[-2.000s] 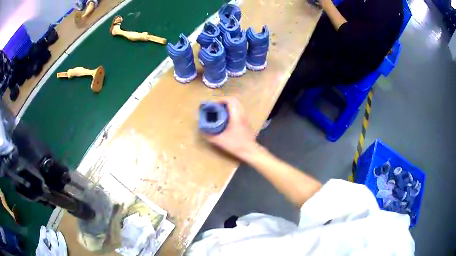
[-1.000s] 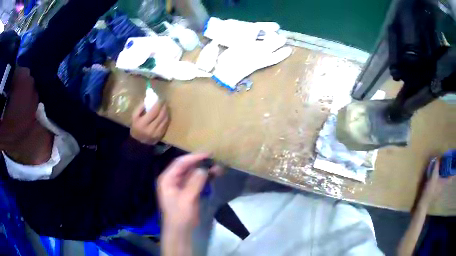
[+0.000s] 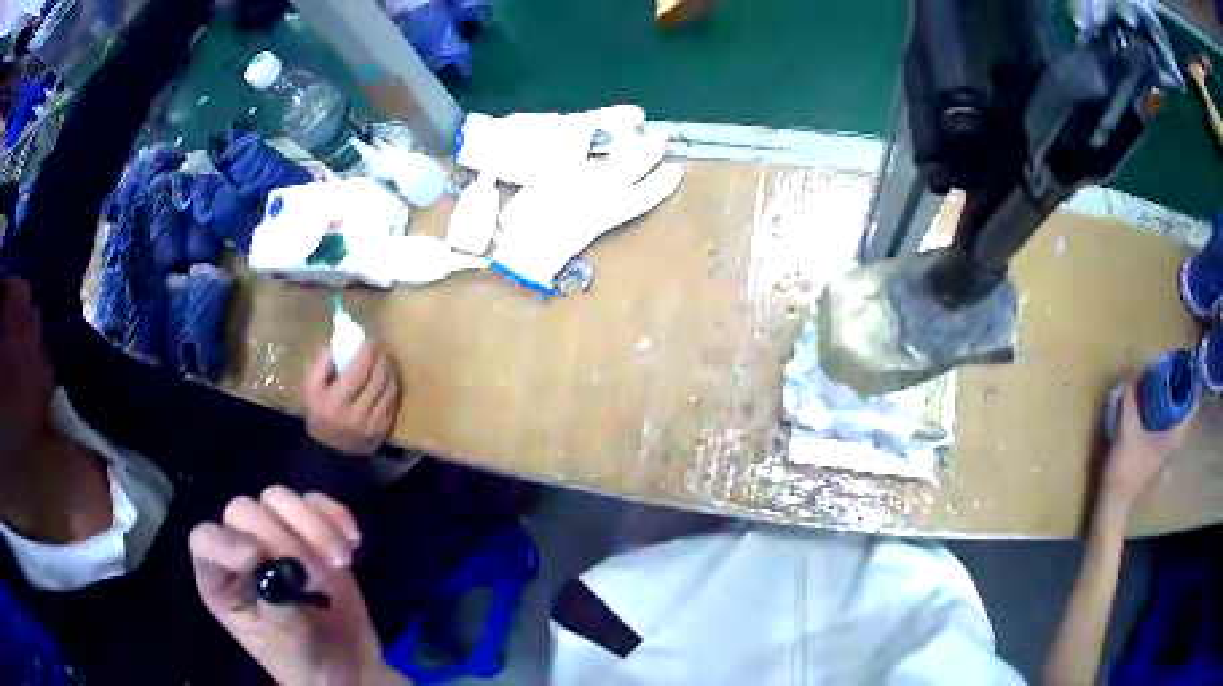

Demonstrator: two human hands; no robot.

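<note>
My left hand (image 3: 288,570) is raised at the lower left, fingers curled around a small dark part (image 3: 283,580), off the bench. My right hand (image 3: 1137,436) is at the far right over the bench edge, gripping a small blue boot upper (image 3: 1167,389) with its open end up. The press head (image 3: 899,322), a wrapped grey-tan block on a dark lever arm (image 3: 993,235), stands between my hands. A white pad (image 3: 865,453) lies under it, partly hidden by the block. Neither hand touches the press.
At left, a neighbour's hand (image 3: 356,398) holds a small white bottle (image 3: 346,342). White gloves (image 3: 577,201), a white crumpled cloth (image 3: 329,231), a water bottle (image 3: 311,110) and a pile of blue uppers (image 3: 201,228) lie beyond. More uppers stand at the right edge (image 3: 1204,284). A green conveyor (image 3: 711,81) runs behind.
The view has swung left since the first frame, then slightly back right. My left hand has come into view with the dark part. My right hand still holds a blue upper.
</note>
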